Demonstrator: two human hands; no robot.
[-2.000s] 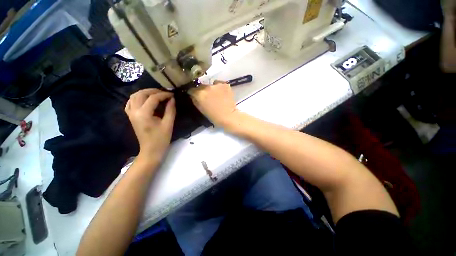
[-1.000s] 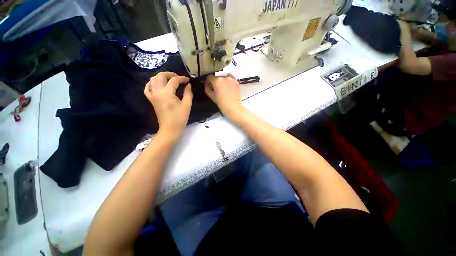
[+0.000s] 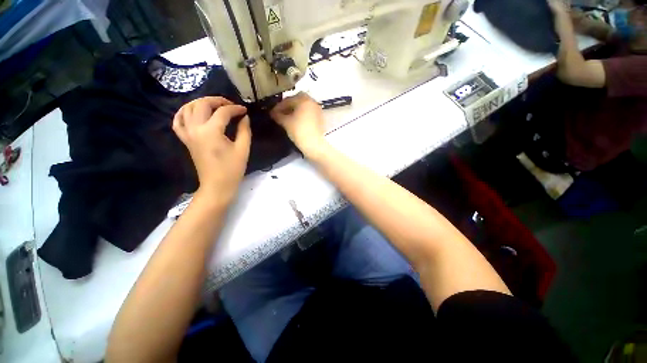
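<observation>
A black garment (image 3: 128, 149) lies spread left of and under the needle area of the cream sewing machine (image 3: 326, 32). A black-and-white patterned lining (image 3: 181, 76) shows at its opening. My left hand (image 3: 213, 142) pinches the black cloth just left of the presser foot, thumb and fingertips close together. My right hand (image 3: 301, 124) holds the cloth edge just right of the presser foot. The needle and the exact stitch line are hidden by the machine head and my fingertips. Black thread snips (image 3: 335, 102) lie on the machine bed beside my right hand.
A recessed tray (image 3: 468, 92) with white bobbins is at the right of the table. A dark rounded tray (image 3: 23, 287) and a red-handled item (image 3: 10, 162) lie far left. Another person's arm (image 3: 585, 81) holds dark cloth at upper right. The table's front edge (image 3: 273, 237) has printed marks.
The view shifts between frames. The other person at upper right has come into view since the oldest frame. Both hands stay at the presser foot on the cloth, with only slight finger movement.
</observation>
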